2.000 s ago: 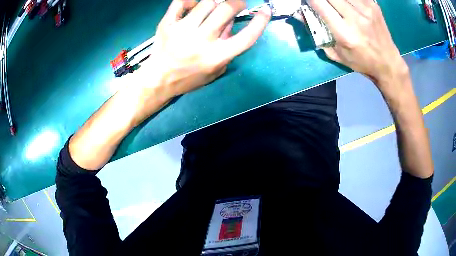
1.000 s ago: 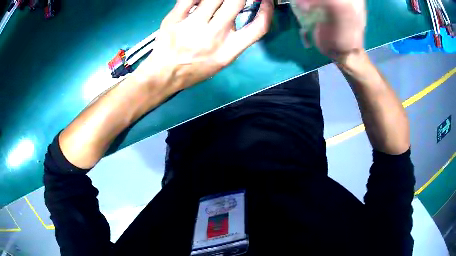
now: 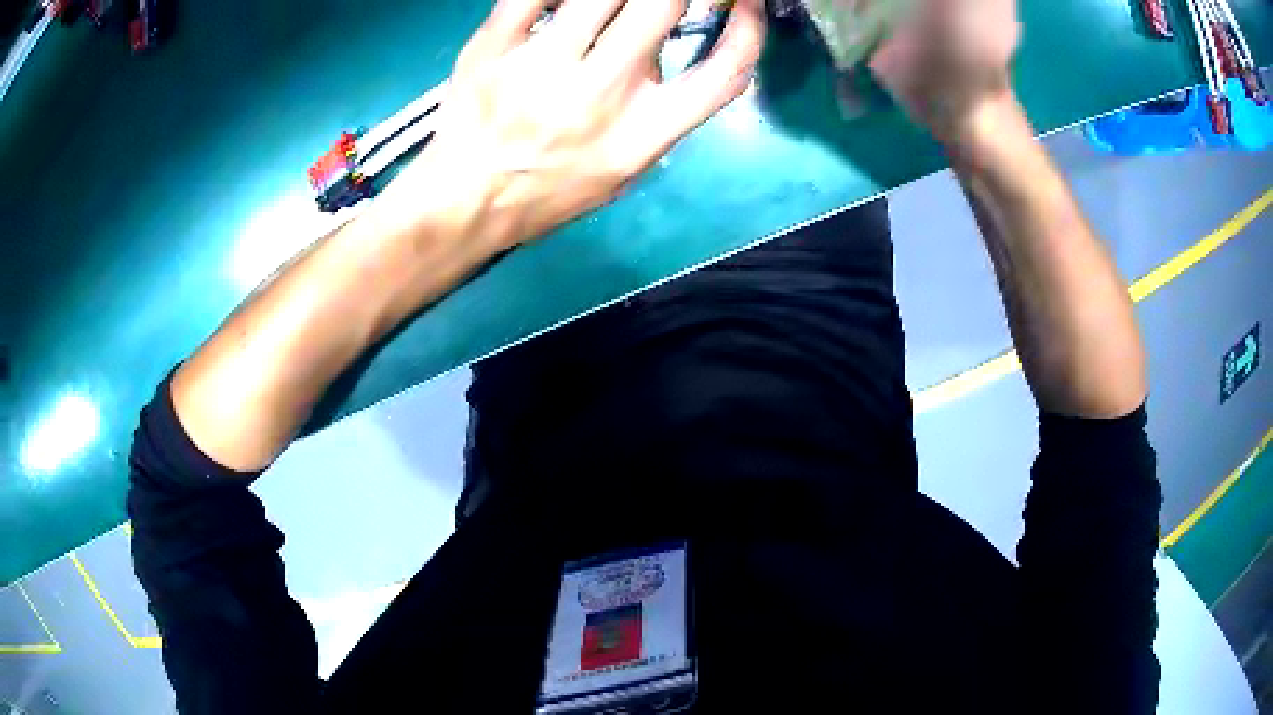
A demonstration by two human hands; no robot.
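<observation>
My left hand [image 3: 579,119] lies over a wire harness on the green bench, fingertips at the top edge of the picture. The harness's white-sleeved branches [image 3: 402,129] come out beside the hand and end in a red-orange and a black connector [image 3: 335,173]. Dark and pale strands show between my left thumb and fingers. My right hand [image 3: 949,56] is blurred and holds a pale grey-green block [image 3: 854,31], just right of the left fingertips. What lies under the block is mostly cut off by the top edge.
More harnesses with red ends lie at the top left [image 3: 143,25] and at the far right [image 3: 1217,63]. The bench edge [image 3: 670,286] runs slantwise in front of my body. A blue stool [image 3: 1145,126] stands beyond it at the right, on a grey floor with yellow lines.
Since two seconds ago the view has shifted a little, and the block in my right hand has turned and moved left, close to the left fingertips. My left hand keeps its hold.
</observation>
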